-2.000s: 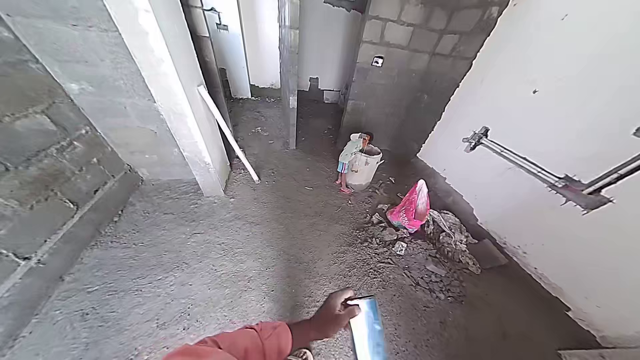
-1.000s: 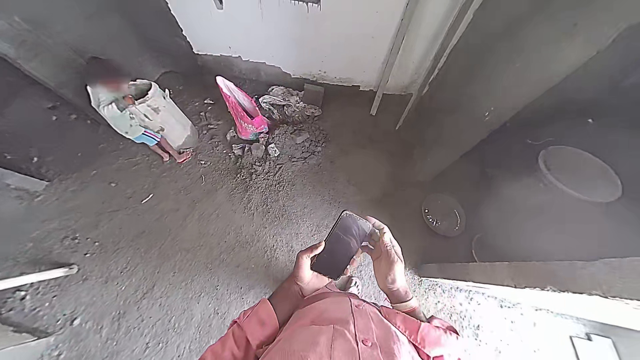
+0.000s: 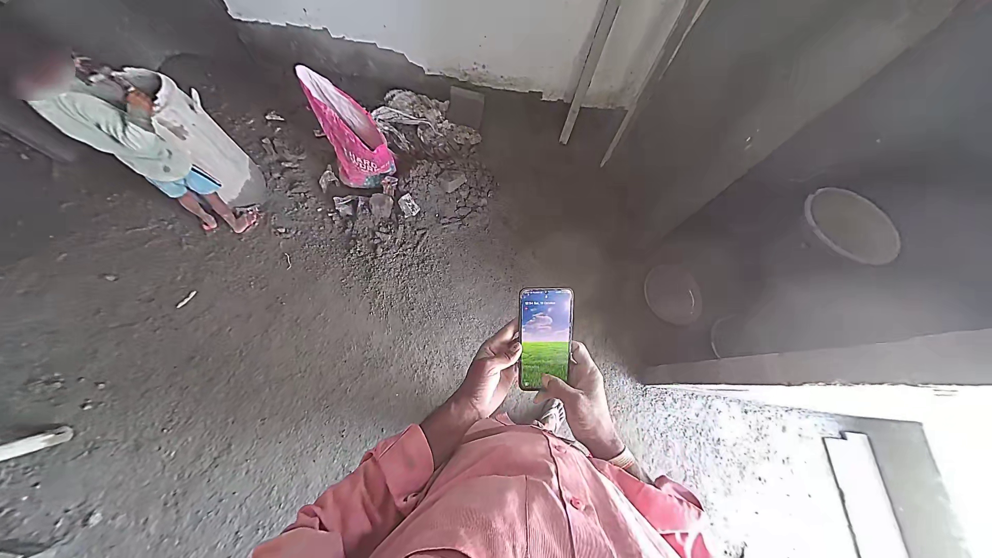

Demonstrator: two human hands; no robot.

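Observation:
A smartphone (image 3: 546,329) is upright in front of my chest, its screen lit with a picture of a green field under a blue sky. My left hand (image 3: 494,368) grips its left edge. Around the lower right side of the phone is my right hand (image 3: 585,399), whose thumb lies over the bottom of the screen. My sleeves and shirt are pink, and a band circles my right wrist.
At the upper left a person (image 3: 124,136) stands against a whitish barrel (image 3: 205,143). A pink sack (image 3: 353,147) stands among rubble (image 3: 449,186) near the wall. Round basins (image 3: 673,294) are at the right. A pale stick (image 3: 35,443) lies at the left.
The phone's screen, dark one second ago, is now lit, and the phone is more upright. Two seconds ago only one hand showed, holding the phone. The view has swung and tilted down.

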